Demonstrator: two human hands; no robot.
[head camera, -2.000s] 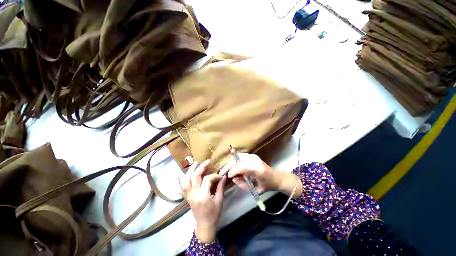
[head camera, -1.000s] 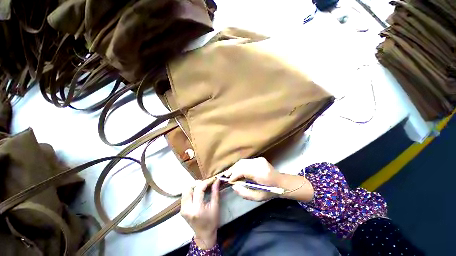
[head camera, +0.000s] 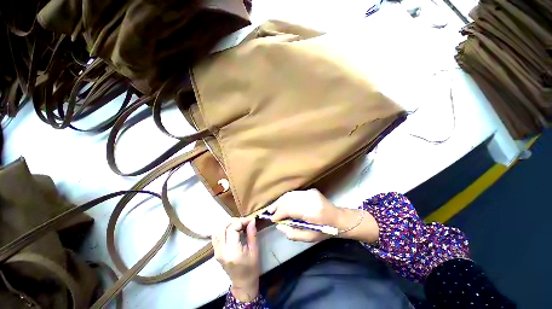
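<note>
A tan-brown tote bag (head camera: 290, 114) lies flat at the table's near edge, its narrow handles (head camera: 115, 223) looping out to the left. My left hand (head camera: 237, 253) pinches the bag's near corner between thumb and fingers. My right hand (head camera: 305, 212) holds a slim pale pen-like tool (head camera: 308, 226), its dark tip at the bag's edge close to my left fingertips. A thin cord runs from the tool's rear over my right wrist. A small white round spot (head camera: 223, 184) shows at the bag's opening. The exact contact of the tip is too small to tell.
A brown bag heap (head camera: 151, 42) with hanging straps lies upper left. Darker bags (head camera: 39, 223) lie lower left. Stacked brown pieces (head camera: 514, 66) stand upper right on the white table (head camera: 423, 163). A yellow line (head camera: 463, 202) crosses the dark floor at right.
The view has shifted, with the dark block now out of frame. The tool tip has moved from over the bag to its near edge beside my left fingers, and the tool lies flatter.
</note>
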